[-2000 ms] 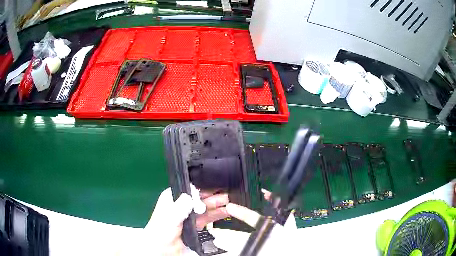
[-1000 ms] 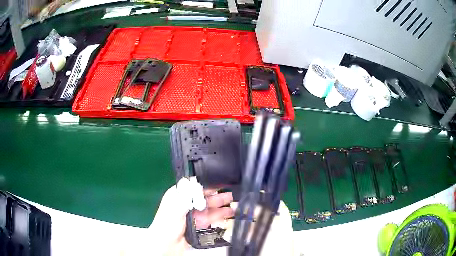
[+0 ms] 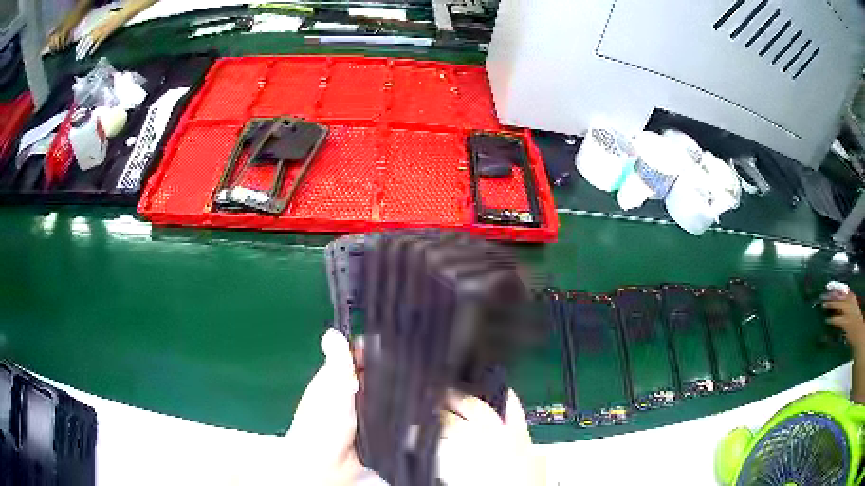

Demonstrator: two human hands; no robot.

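A fanned stack of black phone middle frames is upright in front of me, blurred. My left hand, with white on a fingertip, grips the frames at the stack's lower left. My right hand is on the lower right of the stack, its fingers partly hidden by the frames. More middle frames lie in an overlapping row on the green surface at the right, with small gold spots at their lower ends.
A red plastic tray behind holds a few frames. A black side tray is upper left, a black blister tray lower left, white rolls and a grey cabinet right, a green fan lower right. Another person's hand is at the right edge.
The blurred frames at my right hand have swung left over the stack at my left hand. Another frame shows at the row's left end. Other people's hands have appeared at upper left and right.
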